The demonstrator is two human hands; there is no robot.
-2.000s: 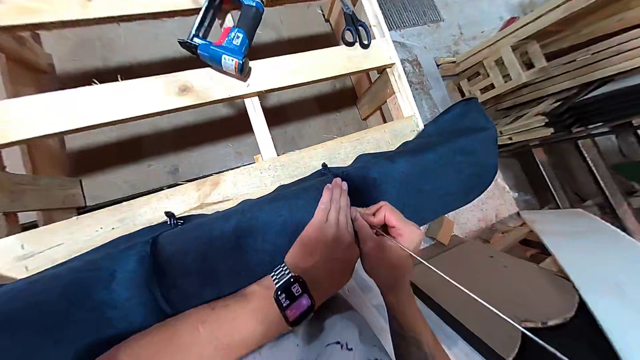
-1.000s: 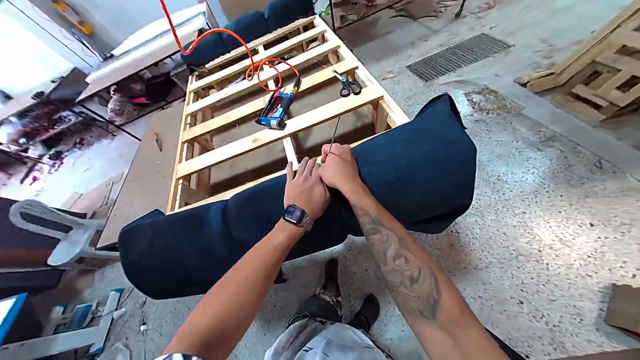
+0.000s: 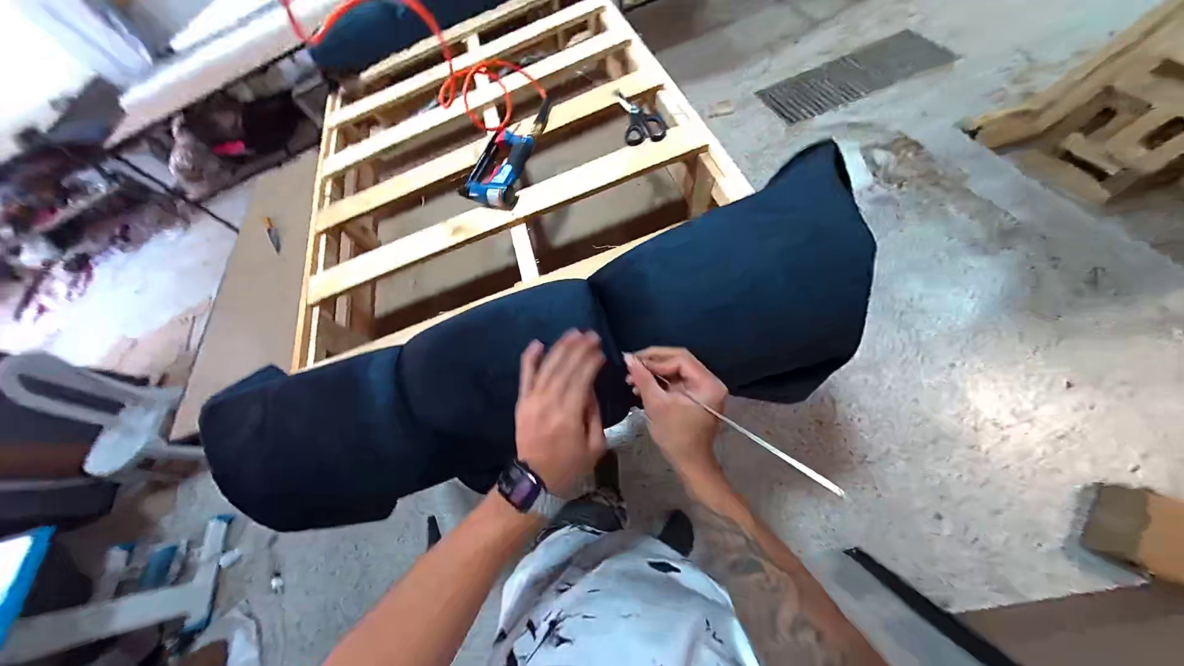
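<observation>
Dark blue fabric upholstery (image 3: 740,277) lies padded across the near end of a slatted wooden frame (image 3: 592,185), with creases dividing it into sections. My left hand (image 3: 560,412), with a watch on its wrist, rests flat on the fabric just left of a deep crease, fingers slightly apart. Beside that crease my right hand (image 3: 680,398) pinches a thin, light-coloured rod or cord (image 3: 768,446), which sticks out toward the lower right. What the thing is exactly, I cannot tell. A blue pneumatic staple gun (image 3: 499,171) and black-handled scissors (image 3: 644,122) lie on the slats.
An orange air hose (image 3: 444,46) coils from the staple gun over the frame. At the left are a brown board (image 3: 264,250) with a small tool on it and a grey chair-like piece (image 3: 134,430). A floor grate (image 3: 856,76) and wooden latticework (image 3: 1101,129) are at the right.
Since one second ago my hands have come down from the fabric's top edge onto its near face. My left hand's fingers have spread, and the rod or cord now points toward the lower right.
</observation>
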